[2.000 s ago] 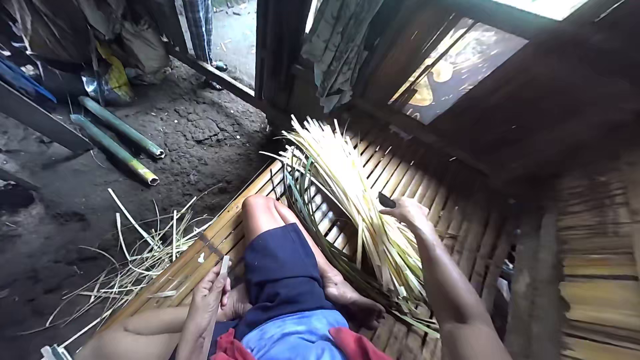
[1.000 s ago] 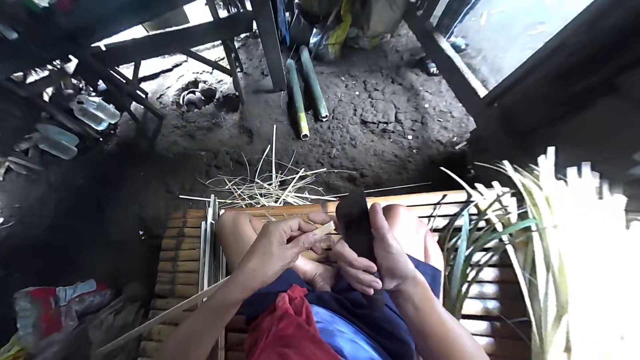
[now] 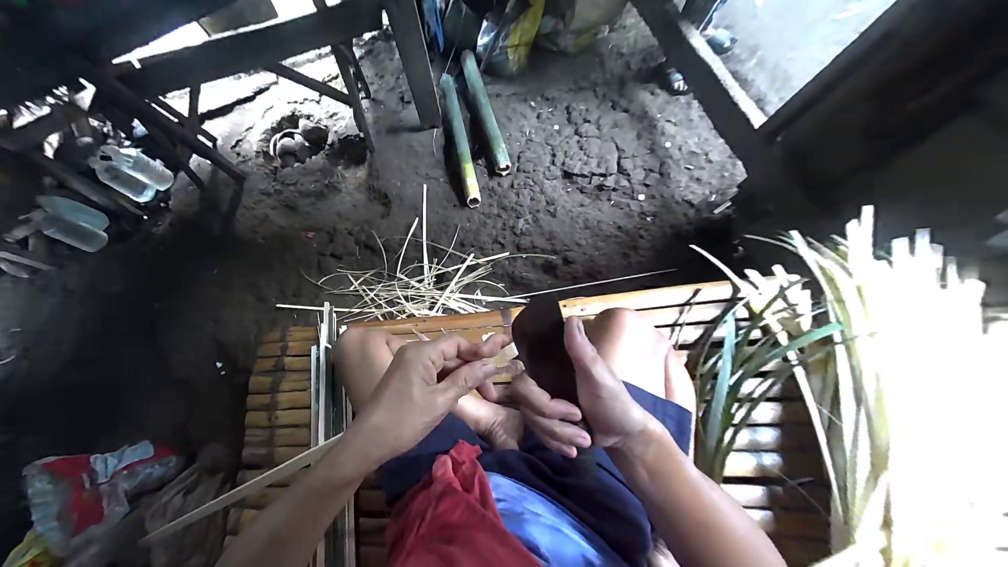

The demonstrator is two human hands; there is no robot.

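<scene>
My left hand (image 3: 441, 378) pinches the end of a pale split strip (image 3: 244, 490), probably bamboo, which runs back under my forearm to the lower left. Close beside it, my right hand (image 3: 571, 394) is closed around a broad dark blade (image 3: 545, 339), held upright over my lap; its handle is mostly hidden by the fingers. The strip's tip is near the blade's left edge; whether they touch I cannot tell. Long narrow strips (image 3: 322, 394) lie on the bamboo slat platform (image 3: 279, 382) left of my knee. A large bundle of pale and green strips (image 3: 858, 378) rests at the right.
Thin shavings (image 3: 425, 283) are heaped on the dirt floor past the platform's edge. Two green bamboo poles (image 3: 459, 142) lie beyond. Plastic bottles (image 3: 130, 173) are at the upper left, a plastic bag (image 3: 98, 488) at the lower left. A wooden post (image 3: 411, 63) stands at the back.
Two seconds ago my right hand was over the strip bundle with the dark blade; now it is above my lap beside my left hand. The view has swung left.
</scene>
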